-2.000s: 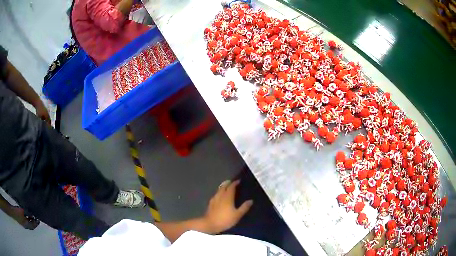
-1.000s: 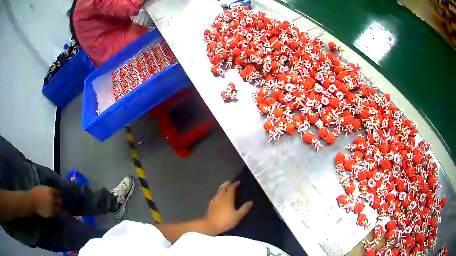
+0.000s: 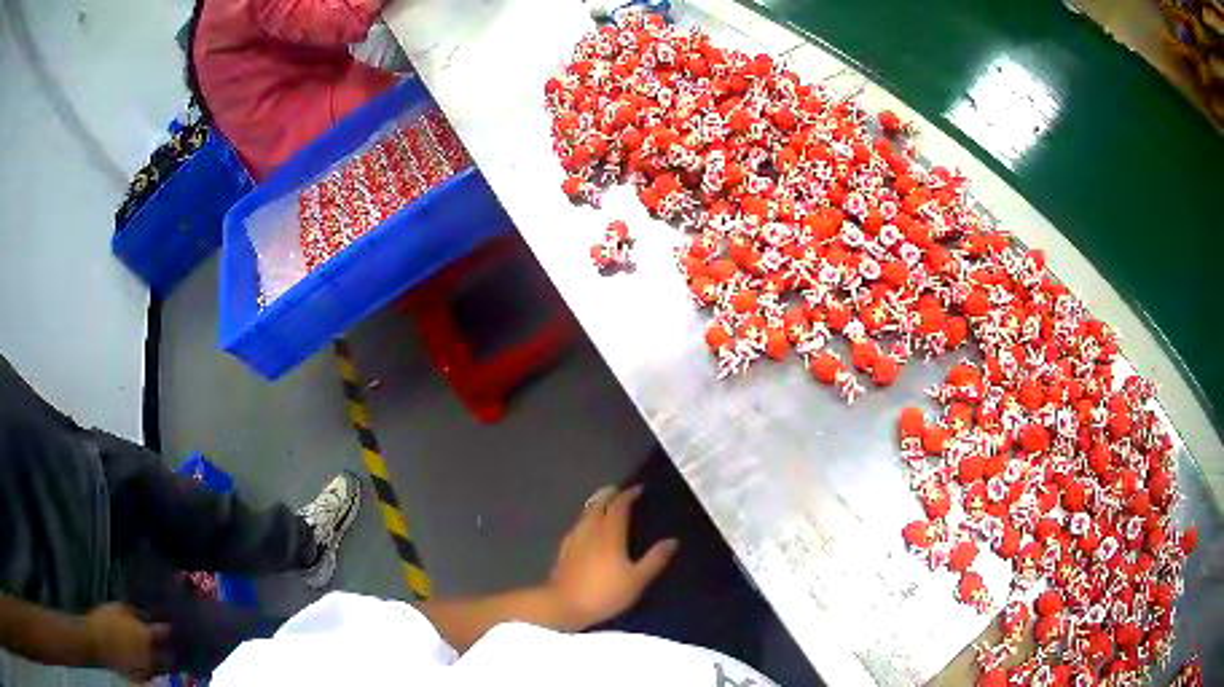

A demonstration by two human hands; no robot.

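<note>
Many small figurines with round red tops and white-and-red lower parts (image 3: 859,235) lie in a long loose heap on the shiny metal table (image 3: 752,463). Two or so lie apart near the table's left edge (image 3: 614,248). My left hand (image 3: 600,561) is bare, below and left of the table edge, over something dark. Its thumb is spread from the fingers, and no object shows in it. It does not touch the figurines. My right hand is not in view.
A blue crate (image 3: 289,329) with rows of red-and-white pieces stands over a red stool (image 3: 470,369). A person in pink (image 3: 275,81) sits behind it. Another person in dark trousers (image 3: 201,517) stands left. A green surface (image 3: 1114,201) borders the table.
The standing person at the left has shifted position, with the foot and lowered hand in different places. My left hand and the heap have not visibly moved.
</note>
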